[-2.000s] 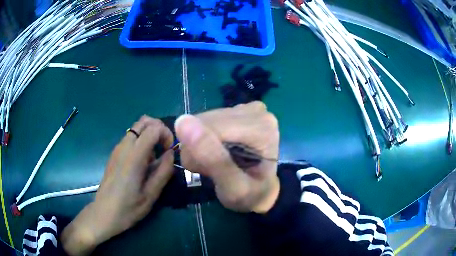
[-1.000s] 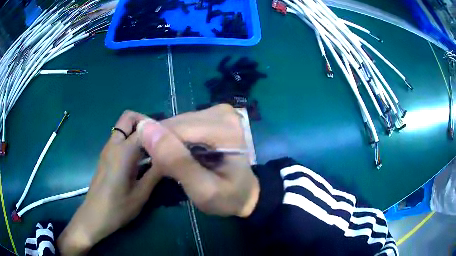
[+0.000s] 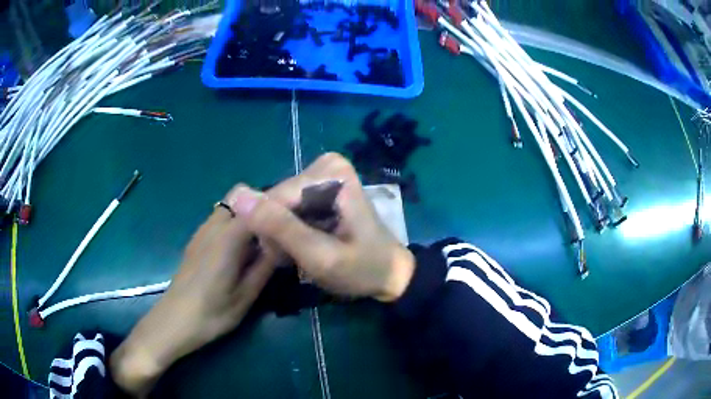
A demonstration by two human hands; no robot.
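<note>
My left hand [image 3: 214,269], with a dark ring, is closed around the end of a white cable [image 3: 109,295] whose red connector [image 3: 36,316] lies at the left. My right hand [image 3: 331,234] meets it fingertip to fingertip and holds a slim dark hand tool [image 3: 320,204], blurred, in its curled palm. The wire ends and the tool tip are hidden by my fingers. A pale work pad [image 3: 390,209] shows beyond my right hand. Black tape [image 3: 290,300] shows below my hands.
Loose black housings [image 3: 387,139] are heaped beyond the pad. A blue parts tray [image 3: 316,87] of black housings stands at the back. White cables are piled at the left [image 3: 58,97] and right [image 3: 538,109]. A short cable [image 3: 117,113] lies near the left pile.
The whole view has shifted slightly. The white pad, hidden two seconds ago, now shows beside my right hand. The tool's thin shaft, seen earlier pointing right, no longer shows clearly. My hands remain together.
</note>
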